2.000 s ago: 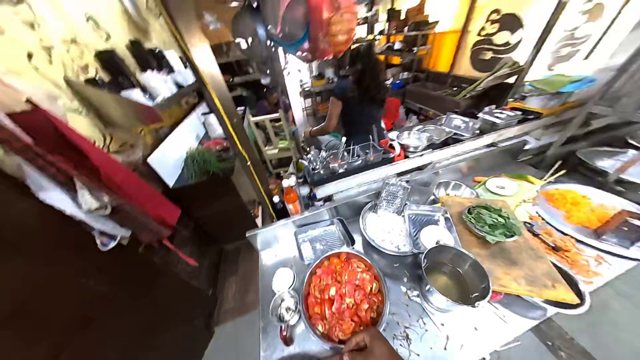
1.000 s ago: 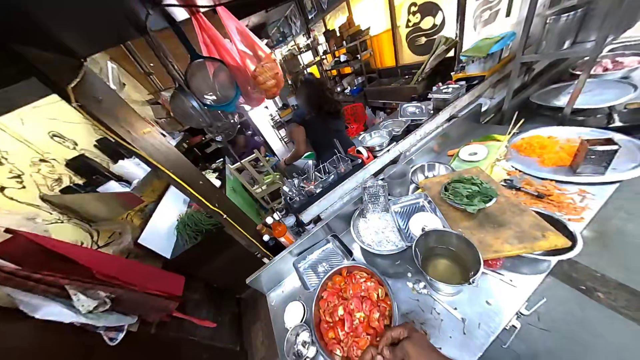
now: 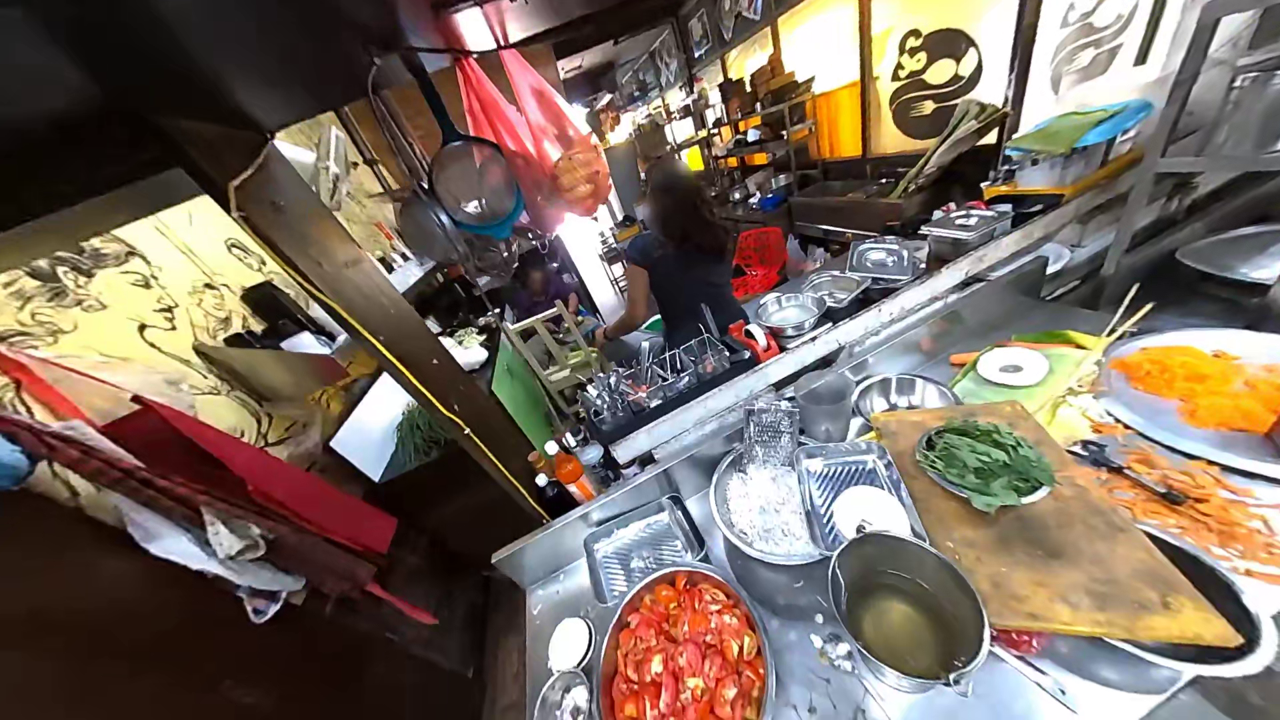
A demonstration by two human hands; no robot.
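Note:
Neither of my hands shows in the head view now. At the lower middle, a round metal bowl of cut tomatoes (image 3: 685, 650) stands on the steel counter. To its right is a metal pot with liquid (image 3: 908, 610). Behind these lie a ribbed metal tray (image 3: 643, 548) and a bowl of white shreds (image 3: 768, 510) with a metal grater (image 3: 770, 432) standing in it. A bowl of green leaves (image 3: 985, 463) rests on the wooden cutting board (image 3: 1060, 560).
A round tray of orange shreds (image 3: 1200, 385) stands at the right, near scattered orange peelings (image 3: 1210, 505). Sauce bottles (image 3: 570, 472) stand beyond the counter's left back corner. A person in a dark top (image 3: 685, 265) is beyond the counter. Strainers (image 3: 472, 182) hang overhead.
A hand at the near rim of the tomato bowl in both earlier frames is out of view now. The view has swung so that more of the hanging strainers and bags shows.

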